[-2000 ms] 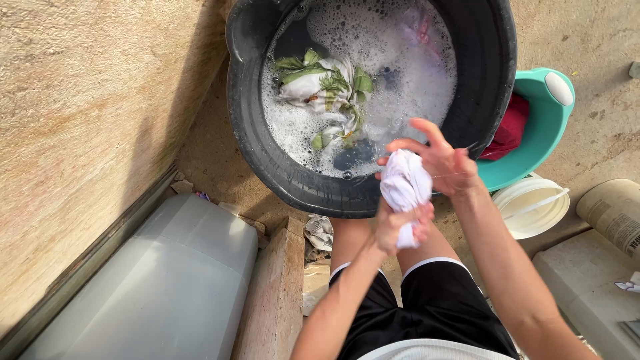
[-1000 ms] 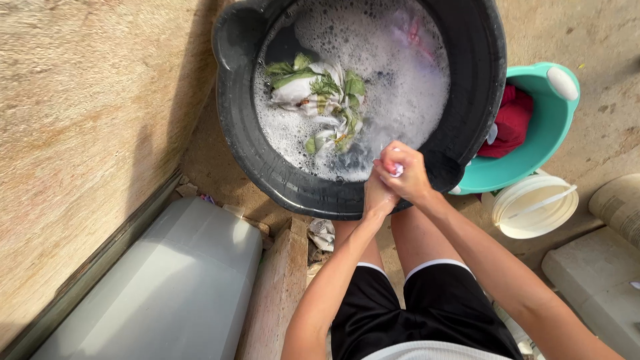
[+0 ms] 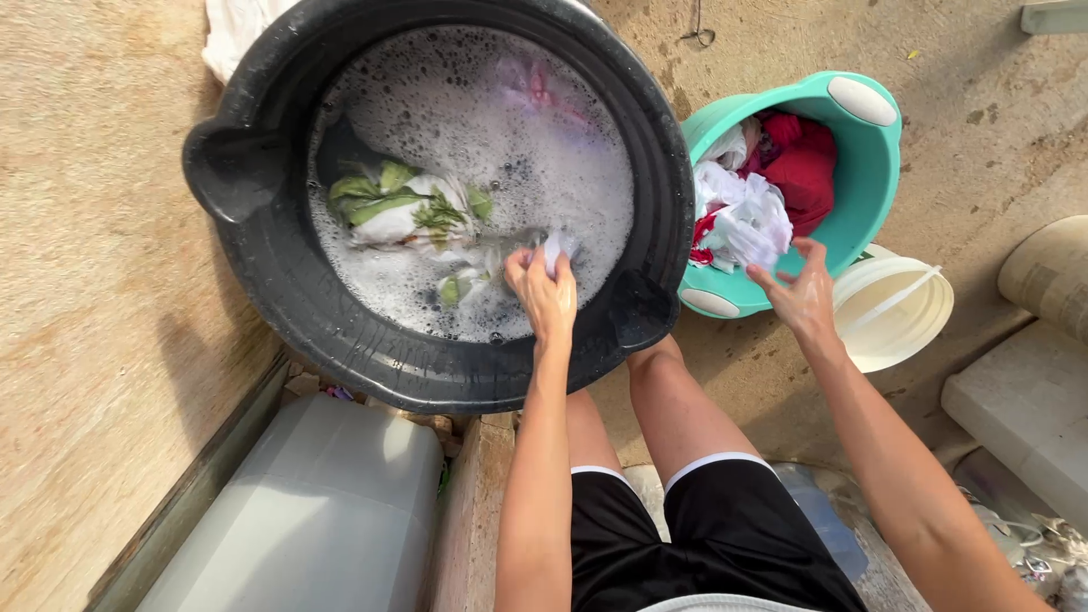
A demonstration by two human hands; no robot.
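Observation:
My left hand [image 3: 544, 293] reaches into the soapy water of a large black plastic tub [image 3: 450, 374], its fingers around a pale lilac-white cloth [image 3: 557, 248]. Just left of it floats a white cloth with a green leaf print [image 3: 408, 212], and something pink [image 3: 540, 89] shows through the suds at the upper right. My right hand [image 3: 799, 289] is over the near edge of a turquoise basin [image 3: 858, 200], fingers apart, holding nothing. A crumpled white cloth [image 3: 748, 221] lies right by its fingertips, on top of red fabric [image 3: 799, 174].
A white bucket [image 3: 892, 314] with a pale handle stands beside the basin. A grey plastic container [image 3: 314, 510] is at lower left, next to a wooden board [image 3: 476, 510]. Pale blocks [image 3: 1028, 408] and a cylindrical container [image 3: 1054, 268] stand at the right.
My hands, earlier together squeezing a white cloth, have parted: the left into the tub, the right over to the basin. A white cloth now lies on the red fabric there.

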